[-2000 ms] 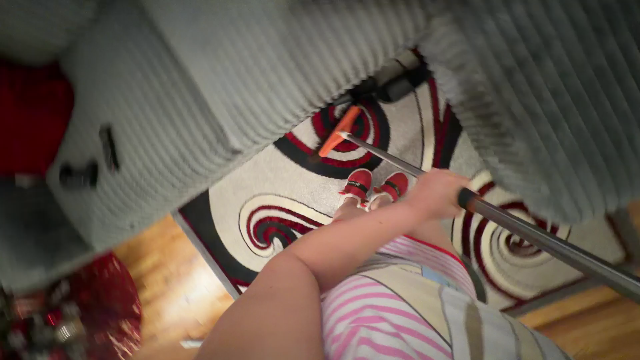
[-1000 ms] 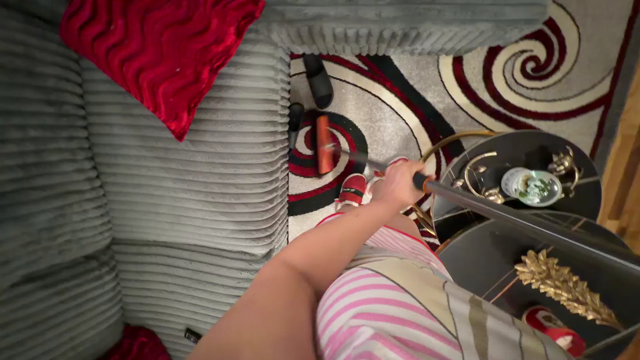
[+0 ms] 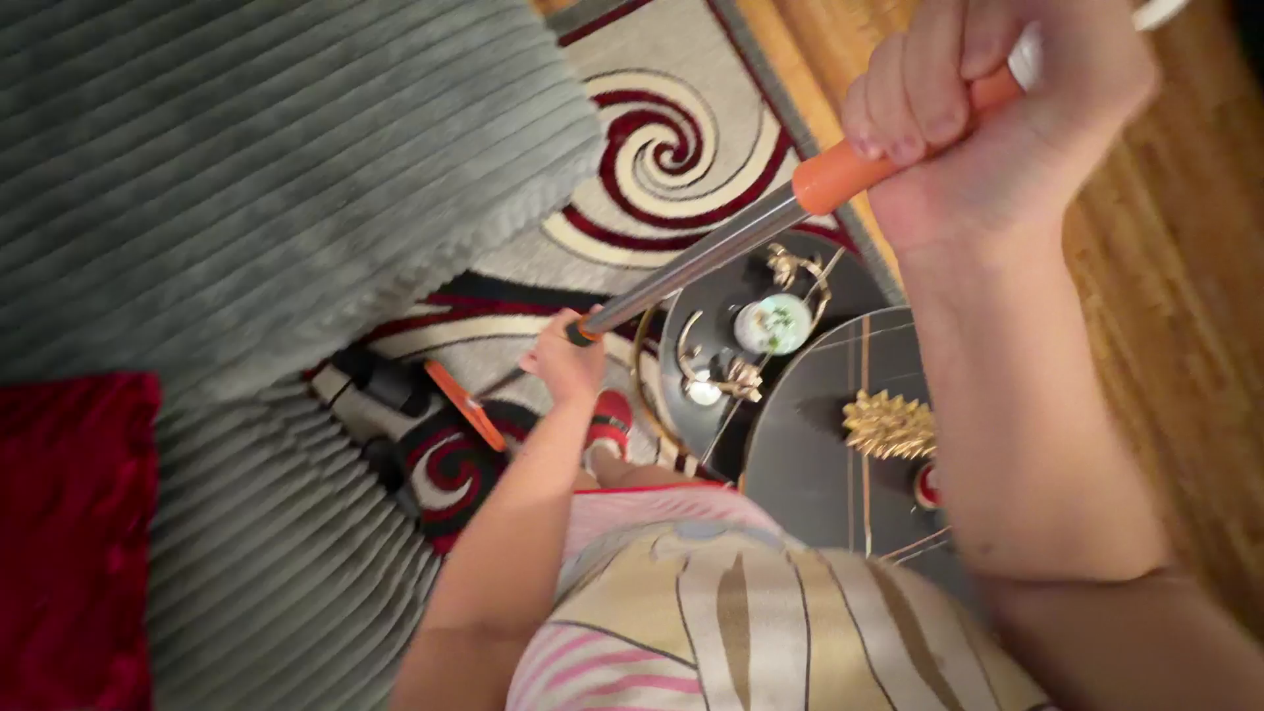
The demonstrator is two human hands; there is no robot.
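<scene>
My right hand (image 3: 987,128), at the upper right, grips the orange end of a long metal pole (image 3: 701,255). Lower on the pole, near the middle of the view, my left hand (image 3: 568,360) is closed around it beside a black and orange collar. An orange head (image 3: 466,405), seemingly of a broom or squeegee, lies at the pole's far end over the patterned rug (image 3: 681,138). Part of the pole between my left hand and the head is hidden or blurred. The head is close to dark slippers at the sofa's edge.
A grey ribbed sofa (image 3: 276,178) fills the left, with a red cushion (image 3: 74,533). Right of my legs stand two round black tables (image 3: 810,474) holding a candle (image 3: 772,324), gold ornaments and a gold leaf-shaped piece (image 3: 889,425). A red shoe (image 3: 610,420) shows below. Wooden floor lies at right.
The view has turned. My right hand and the pole's orange upper end have come into view. My left hand stays on the pole, and the orange head remains near the slippers.
</scene>
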